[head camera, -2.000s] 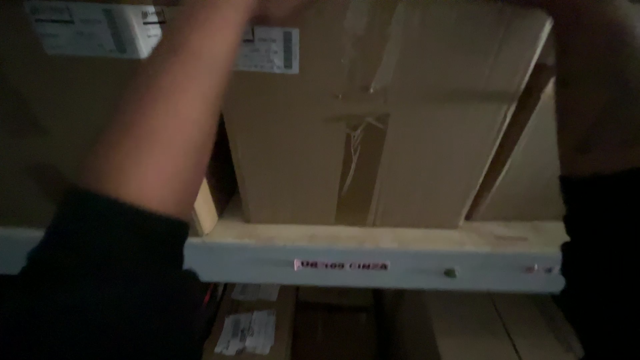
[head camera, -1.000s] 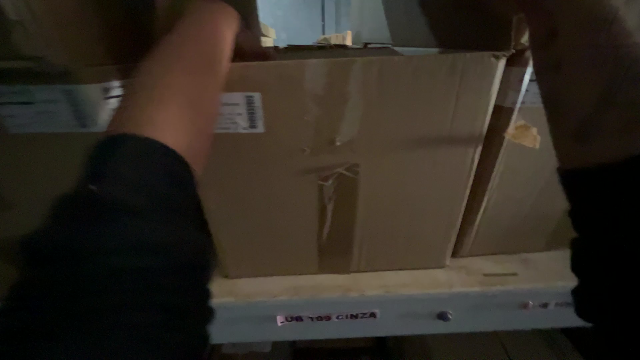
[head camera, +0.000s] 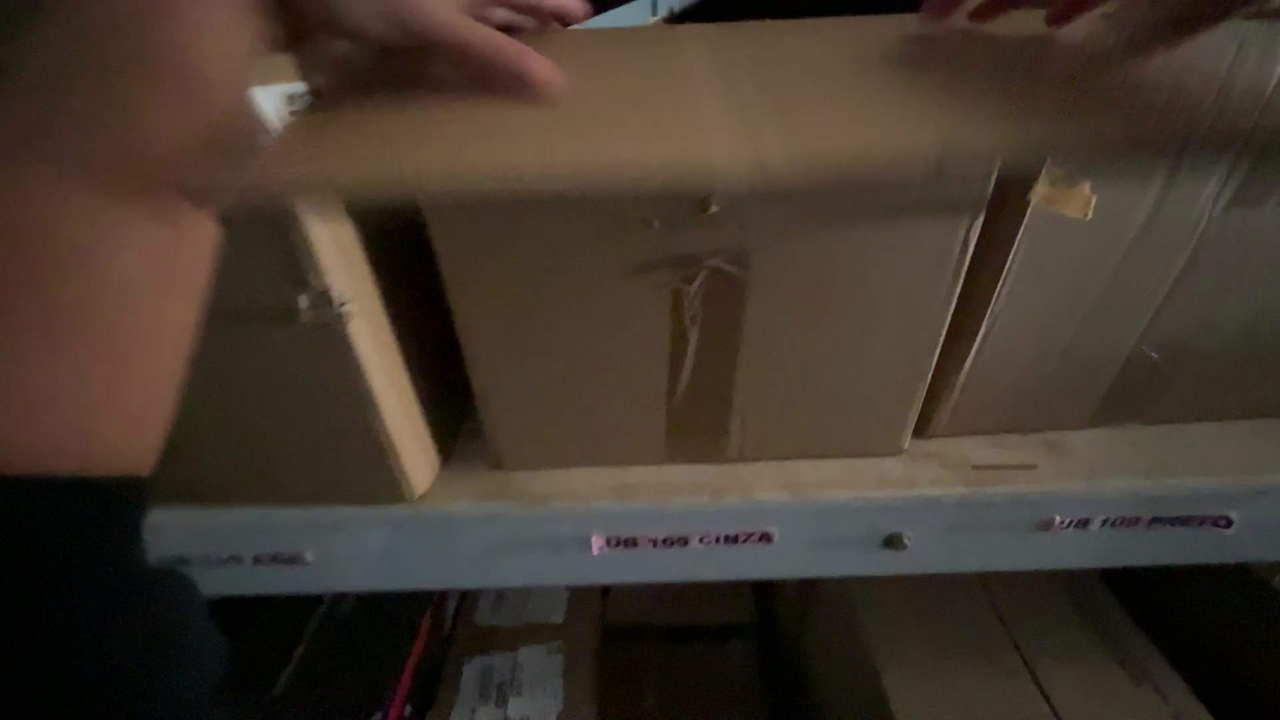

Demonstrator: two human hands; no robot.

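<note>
A taped cardboard box (head camera: pixel 830 330) stands on the wooden shelf board, its tape torn in the middle of the front face. A blurred cardboard flap (head camera: pixel 640 130) hangs across the upper part of that face. My left hand (head camera: pixel 440 40), at the top left, lies over the flap's upper left part with its fingers extended. At the top right edge of the view, my right hand (head camera: pixel 1080 20) is at the flap's upper edge, fingers bent and partly cut off. Blur hides whether either hand grips the cardboard.
Another cardboard box (head camera: pixel 1130 300) stands close on the right, and a further one (head camera: pixel 290 380) on the left beyond a dark gap. A grey metal shelf beam (head camera: pixel 450 550) with printed labels and a bolt runs below. More cartons (head camera: pixel 930 650) sit underneath.
The box's top was raised into view one second ago; now a flap lies down over its front. Both hands have come into view at the top, and the fingers show.
</note>
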